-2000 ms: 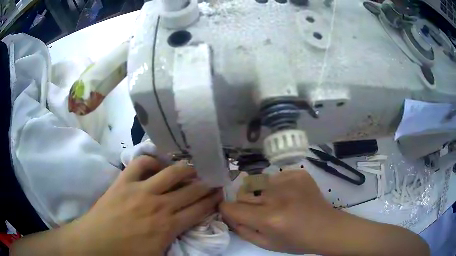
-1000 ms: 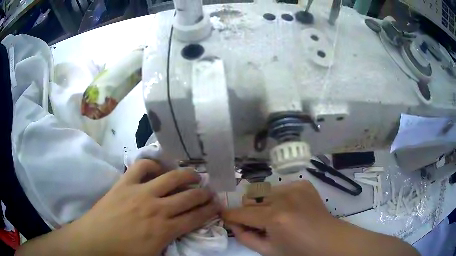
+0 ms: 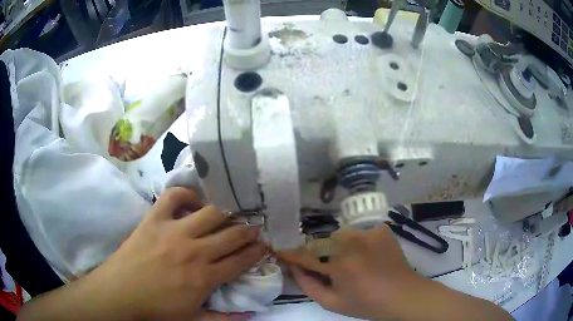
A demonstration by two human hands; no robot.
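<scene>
White lining fabric (image 3: 248, 289) is bunched under and in front of the sewing machine head (image 3: 314, 94). My left hand (image 3: 182, 251) lies on the fabric left of the needle area and holds it down, fingers bent. My right hand (image 3: 352, 269) is to its right, thumb and fingertips pinching the fabric edge close to my left fingertips. The needle and presser foot are mostly hidden by the machine head and my hands. More white lining (image 3: 69, 182) with a dark edge lies in large folds at the left.
Black thread snips (image 3: 418, 232) and a dark rectangular phone (image 3: 438, 210) lie right of the needle area. White narrow strips with clear plastic (image 3: 496, 251) lie further right. A patterned cloth wrap (image 3: 141, 128) is left of the head. A paper slip (image 3: 518, 178) is on the arm.
The machine sits slightly lower and further right in the view. Both hands stay close together at the fabric, and more of the bunched white fabric shows below my fingers.
</scene>
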